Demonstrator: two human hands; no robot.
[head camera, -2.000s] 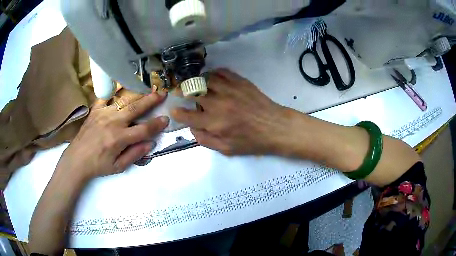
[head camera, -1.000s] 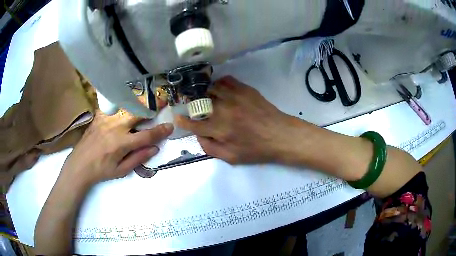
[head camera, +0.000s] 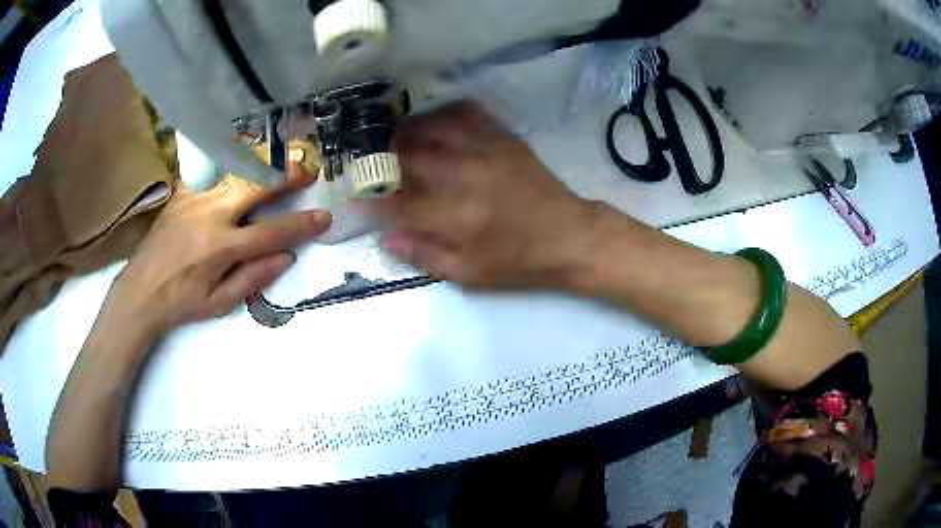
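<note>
The brown garment (head camera: 88, 170) lies folded at the left, with a thin white layer at its folded edge. My left hand (head camera: 201, 253) lies flat beside it, fingers spread toward the presser foot area (head camera: 328, 155). The cloth under the machine head is mostly hidden by my fingers and the head. My right hand (head camera: 480, 206) is just right of the cream tension dial (head camera: 375, 173), fingers bent and blurred. Whether it grips anything is hidden. The white sewing machine head (head camera: 495, 26) covers the top.
Black-handled shears (head camera: 666, 129) lie on the bed beside a pale thread tuft (head camera: 616, 74). Small pink-handled snips (head camera: 848, 215) lie at the far right. Ruler marks (head camera: 495, 402) run along the table front. Scraps lie below the table.
The whole view has shifted a little. My right hand has moved slightly away from the slide cover and is more blurred. My left hand stays by the presser foot, fingers still spread.
</note>
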